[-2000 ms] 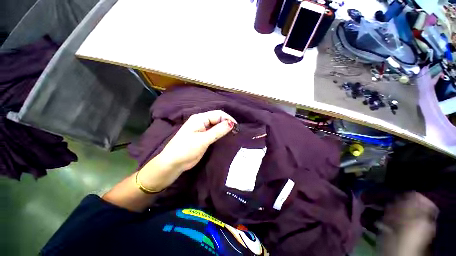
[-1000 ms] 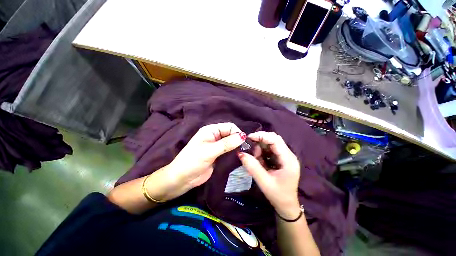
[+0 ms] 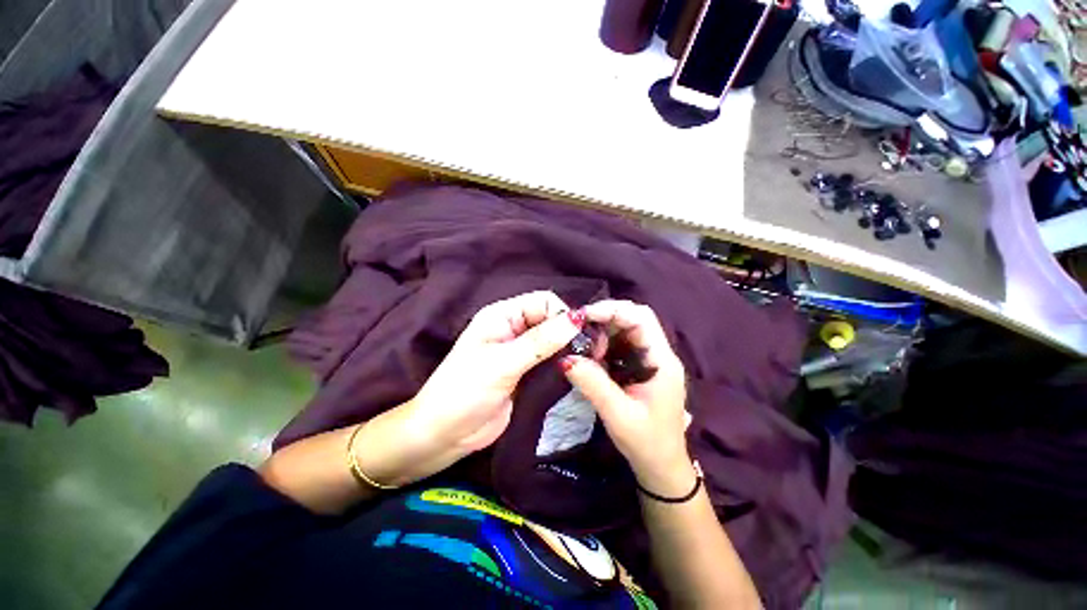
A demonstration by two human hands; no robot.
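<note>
A dark plum garment (image 3: 441, 256) lies spread over my lap and up to the table edge. My left hand (image 3: 477, 375) pinches the garment's edge between thumb and index finger. My right hand (image 3: 638, 387) is beside it with its fingertips meeting the left ones at the same spot. A small dark, shiny fastener (image 3: 582, 343) shows between the fingertips. A white label (image 3: 566, 425) shows below the hands, partly covered by cloth and fingers. No needle or thread can be made out.
A white table (image 3: 453, 107) is in front, with a phone (image 3: 720, 54) on a stand. At the right, a grey mat (image 3: 858, 244) holds dark fasteners (image 3: 876, 205) and a grey tray (image 3: 834, 83). A grey fabric bin (image 3: 179, 215) stands left. Plum cloth (image 3: 954, 441) hangs right.
My right hand has come from the lower right to meet my left hand at the garment's edge. Both now stay together there, and the label is partly covered.
</note>
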